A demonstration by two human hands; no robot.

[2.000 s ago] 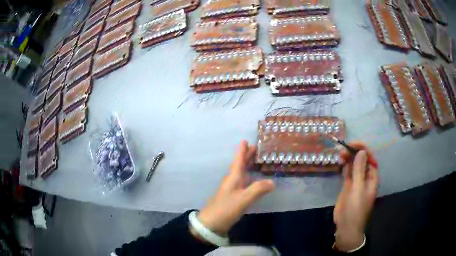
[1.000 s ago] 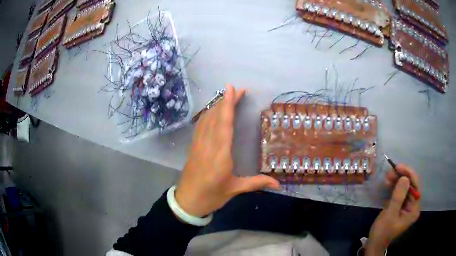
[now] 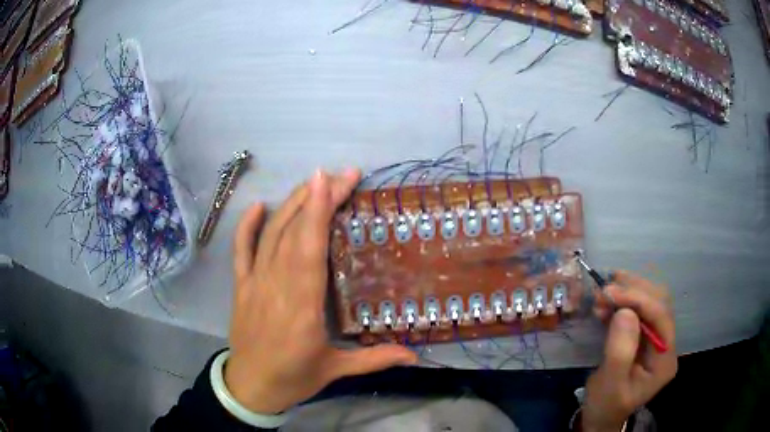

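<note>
A reddish-brown holding board [image 3: 456, 266] lies flat in front of me, with silver-grey oval components [image 3: 448, 224] in two rows along its long edges. Thin dark and blue lead wires [image 3: 485, 143] stick out past both long edges. My left hand [image 3: 291, 291] rests along the board's left end, fingers spread, thumb along the near edge. My right hand [image 3: 633, 342] holds a tool [image 3: 648, 331] with a red handle and dark shaft. Its thin tip is at the board's right edge; I cannot tell whether it touches.
A clear parts tub [image 3: 162, 135] heaped with whitish wired components [image 3: 127, 190] stands at the left. A narrow metal piece [image 3: 224, 196] lies between tub and board. Other boards [image 3: 671, 55] lie at the upper right and at the upper left [image 3: 46, 63]. The table's near edge curves below.
The view has moved closer and shifted. My left hand now lies against the board's left end. The tool tip has moved from beside the board to its right edge.
</note>
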